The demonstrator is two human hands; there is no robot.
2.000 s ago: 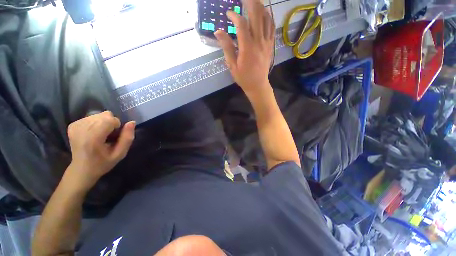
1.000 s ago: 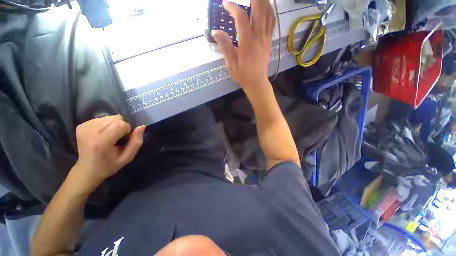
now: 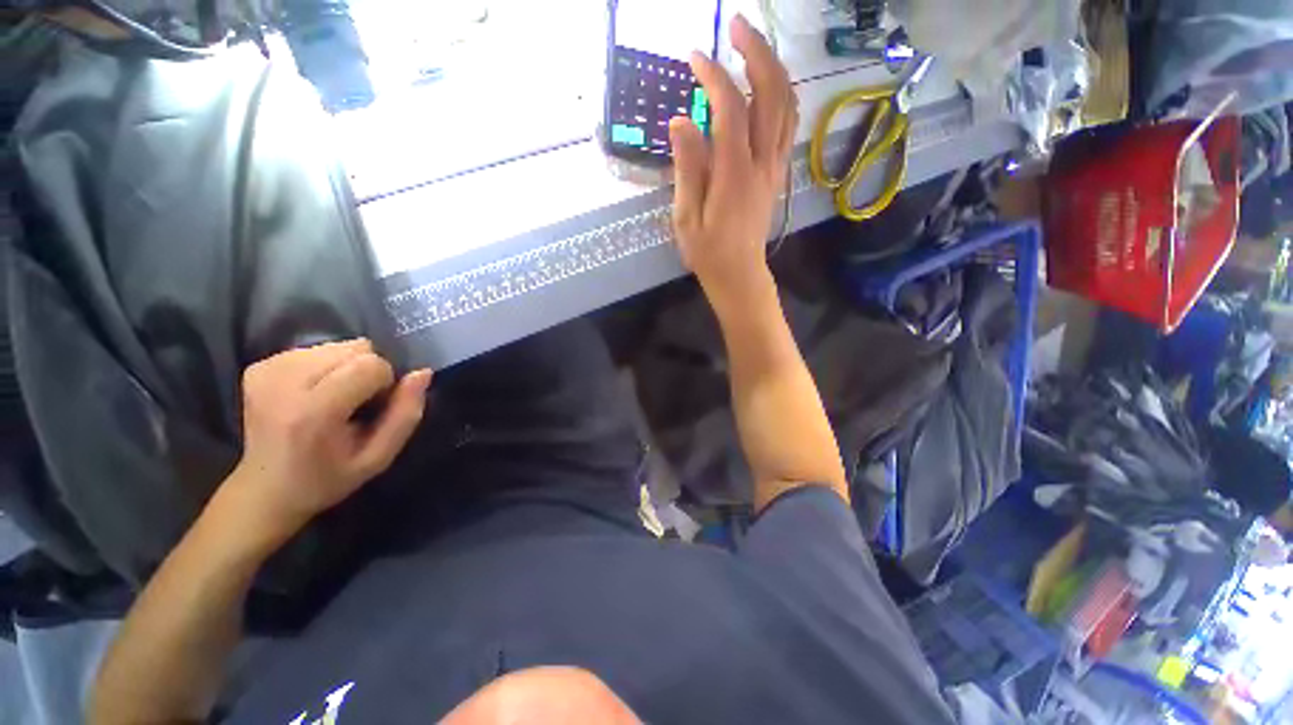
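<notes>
A smartphone (image 3: 655, 88) lies on the white table near its top edge in view, its screen lit with a dark keypad and green keys. My right hand (image 3: 733, 170) is over the phone's right side, fingers spread, holding nothing. My left hand (image 3: 323, 414) rests curled at the table's front left corner, on the edge of the dark garment piece (image 3: 185, 184). Its fingers are bent under, and whether they grip the cloth cannot be seen. The garment drapes over the table's left side and down.
Yellow-handled scissors (image 3: 861, 153) lie on the table right of the phone. A measuring scale (image 3: 532, 269) runs along the front edge. A red basket (image 3: 1120, 213) and a blue-framed basket (image 3: 1028, 312) with dark cloth stand at right. Bright glare covers the table's upper left.
The view has shifted, so the table and hands appear slightly lower. My right fingers have moved off the keypad towards its right edge, showing more of the screen. My left hand keeps its curled pose.
</notes>
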